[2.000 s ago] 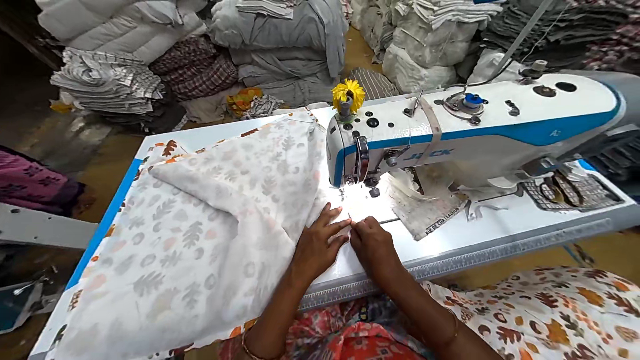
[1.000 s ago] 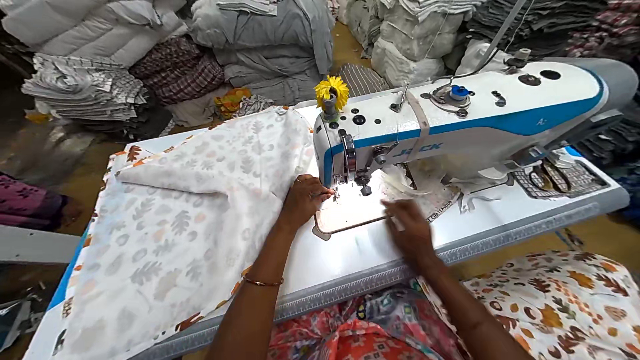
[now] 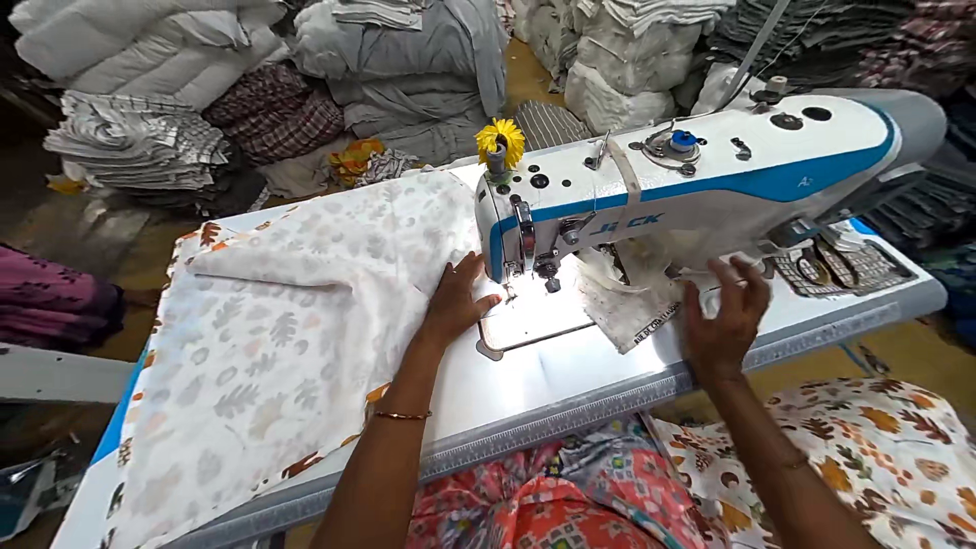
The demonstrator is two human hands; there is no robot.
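Note:
A white Jack sewing machine (image 3: 709, 179) with a blue stripe stands on the worktable. Leaf-printed white fabric (image 3: 290, 335), its pale side up and one edge folded over, covers the table left of the needle area. My left hand (image 3: 456, 301) rests at the fabric's right edge, just left of the presser foot (image 3: 512, 293), fingers apart. My right hand (image 3: 723, 316) is spread beneath the machine arm, beside a cloth scrap (image 3: 631, 309) with printed lettering; whether its fingertips touch something small is unclear. Scissors (image 3: 827, 263) lie on a checked cloth pad at the right.
More leaf-printed fabric (image 3: 854, 457) drapes at the lower right, beside my lap. A measuring tape (image 3: 557, 412) runs along the table's front edge. Stacked grey and white textiles (image 3: 412, 69) stand behind the table. Pink patterned cloth (image 3: 57, 301) shows at the far left.
My right hand has moved away from my left hand and the needle area, to the right under the machine arm. My left hand has stayed near the needle, its fingers now more spread.

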